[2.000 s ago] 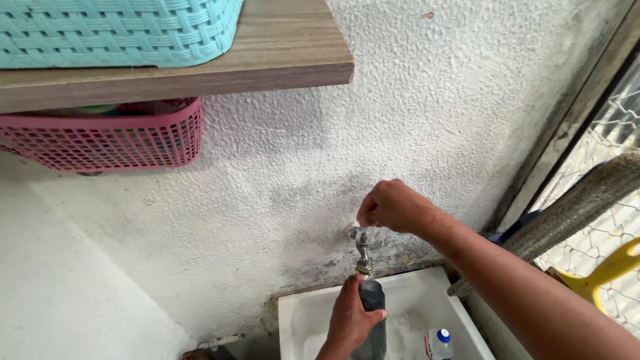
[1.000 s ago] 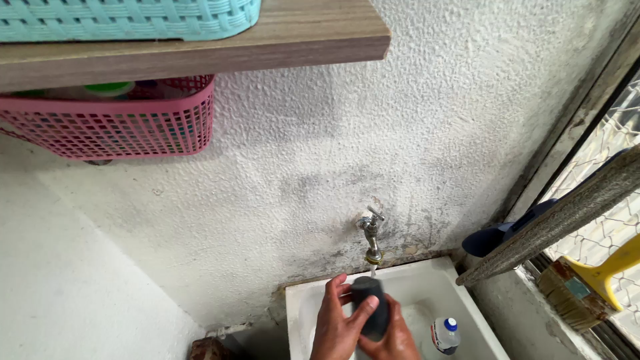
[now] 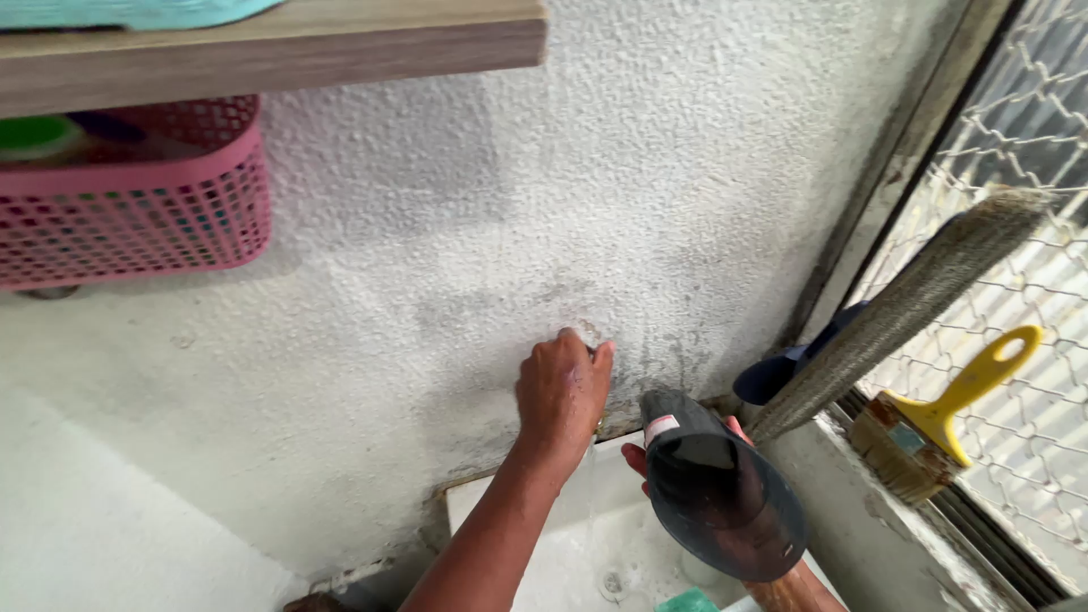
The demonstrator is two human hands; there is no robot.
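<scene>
My left hand [image 3: 563, 391] reaches up to the wall tap and closes around its handle, hiding most of the tap. A thin stream of water falls below it into the white sink [image 3: 557, 531]. To the right, my right hand [image 3: 639, 463] holds a dark translucent plastic scoop-like container [image 3: 722, 501] from behind, tilted, with its wide oval opening facing me and a small label near its narrow end. The sink's drain shows beneath, and a green sponge-like piece [image 3: 687, 602] lies at the bottom edge of the view.
A wooden shelf [image 3: 340, 53] juts out at upper left, with a pink plastic basket [image 3: 170, 212] below it. On the right, a yellow-handled paintbrush [image 3: 943, 416], a rough grey pole-like thing [image 3: 901, 314] and a dark blue object [image 3: 765, 378] are by the wire-mesh window.
My left hand has gone from the dark container up to the tap handle. The container, held in both hands a second ago, is now in my right hand and turned to show its opening.
</scene>
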